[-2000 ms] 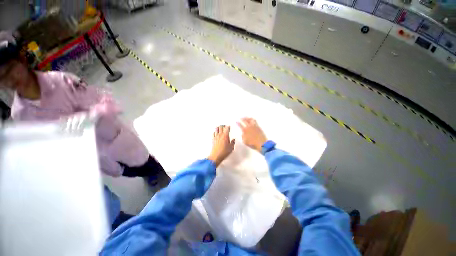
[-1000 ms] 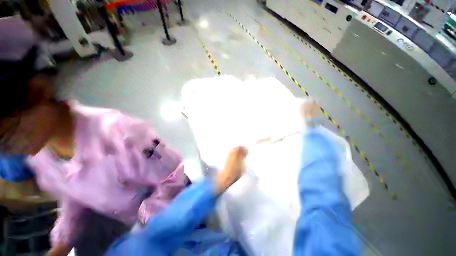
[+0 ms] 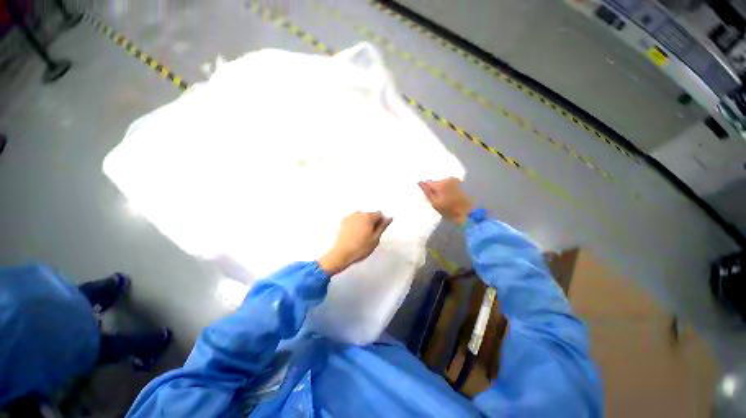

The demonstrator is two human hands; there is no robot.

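Note:
A large white poly bag or liner point(image 3: 245, 155) spreads in front of me, overexposed, so its folds and anything under it are hard to tell. Its near part hangs down toward my body. My left hand point(image 3: 357, 237) is closed, with fingertips pinching the film near its near side. My right hand point(image 3: 447, 198) pinches the film at its right edge. Both hands are bare, with blue sleeves.
Flat brown cardboard point(image 3: 634, 335) lies at the lower right, beside a dark trolley frame point(image 3: 433, 314). A person in blue point(image 3: 49, 335) is at the lower left. Yellow-black tape point(image 3: 483, 145) crosses the grey floor. A long machine cabinet point(image 3: 523, 49) stands at the back right.
The view has shifted, and the person in pink is out of it. The white film is spread wider to the left. My hands have gone from flat on it to pinching it.

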